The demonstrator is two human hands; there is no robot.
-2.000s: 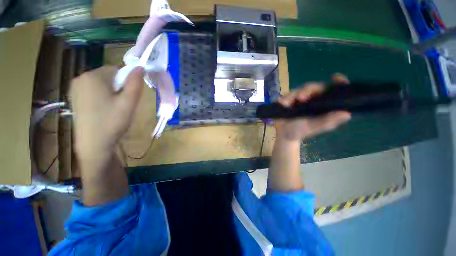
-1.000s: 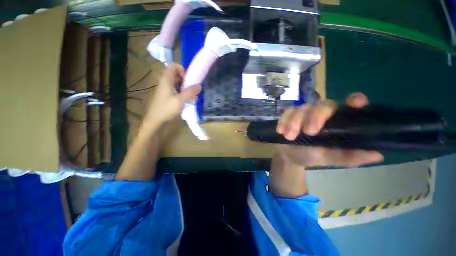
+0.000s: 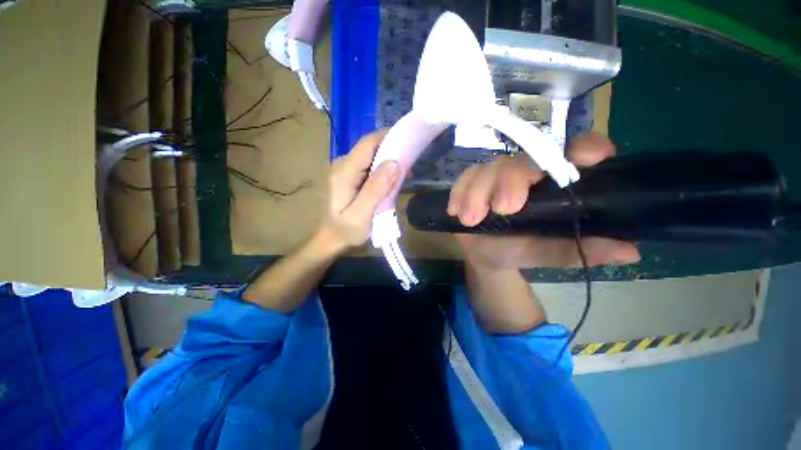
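My left hand (image 3: 358, 193) grips a cat-ear headband (image 3: 406, 151) by its pale pink band, near the middle of the view. Its white ear points up, one slim white arm reaches right in front of my right hand, and the other points down. A dark wire hangs from the right arm. My right hand (image 3: 518, 211) is wrapped around the thick black electric screwdriver (image 3: 676, 195), which lies sideways. The screwdriver's narrow end points left towards the headband's lower part; its tip is not clear.
The silver screw feeder (image 3: 553, 63) stands beyond the hands over the blue tray (image 3: 355, 79). A second headband (image 3: 307, 26) lies left of the tray. Cardboard sheets (image 3: 53, 149) with stacked headbands (image 3: 132, 149) are at the left. Blue crates (image 3: 61, 369) are at lower left.
My left hand has moved from empty and blurred to gripping the headband, now right and closer to the screwdriver. The other headband stays behind at the left. The feeder appears higher and further right.
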